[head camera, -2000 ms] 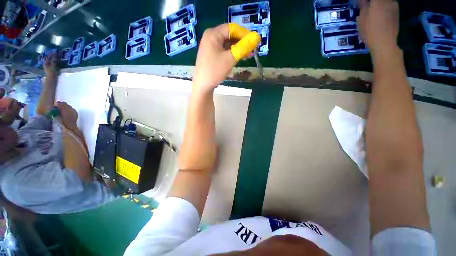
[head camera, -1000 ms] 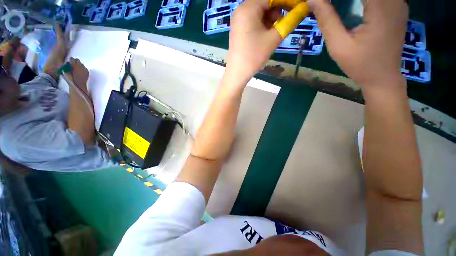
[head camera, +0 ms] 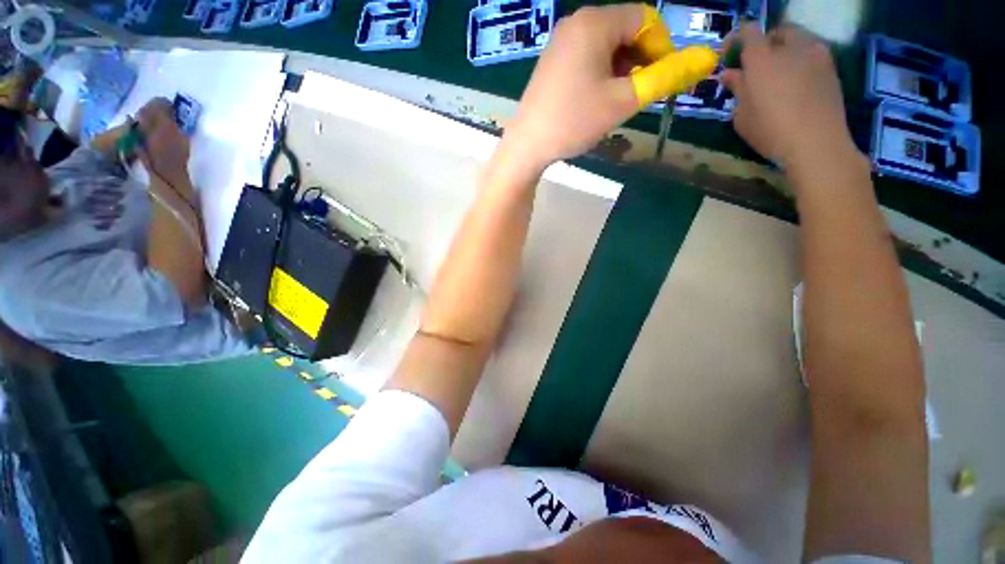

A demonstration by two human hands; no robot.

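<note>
My left hand [head camera: 612,83], with yellow finger cots [head camera: 674,75] on thumb and finger, is over the near edge of the dark green belt. Its covered tips are close together; whether a small part is between them cannot be told. My right hand [head camera: 788,97] is just to the right, fingers curled around what looks like a slim green-handled tool [head camera: 732,53], mostly hidden. The fingertips of both hands nearly meet above a pair of pale-blue housings [head camera: 696,24], which they partly cover. A thin metal rod [head camera: 666,127] stands at the belt edge below my left hand.
More blue housings [head camera: 926,145] lie along the belt [head camera: 617,176]. A black box [head camera: 298,275] with cables stands on the beige bench [head camera: 683,342], left. White cloth shows beside my right forearm. A neighbouring person's hands [head camera: 165,138] work over a white sheet [head camera: 237,105]. A yellowish bit [head camera: 965,480] lies far right.
Since two seconds ago, my hands have come together over one housing pair, and the view has shifted. In the last second, my right hand's fingers have curled in and the housings have moved along the belt.
</note>
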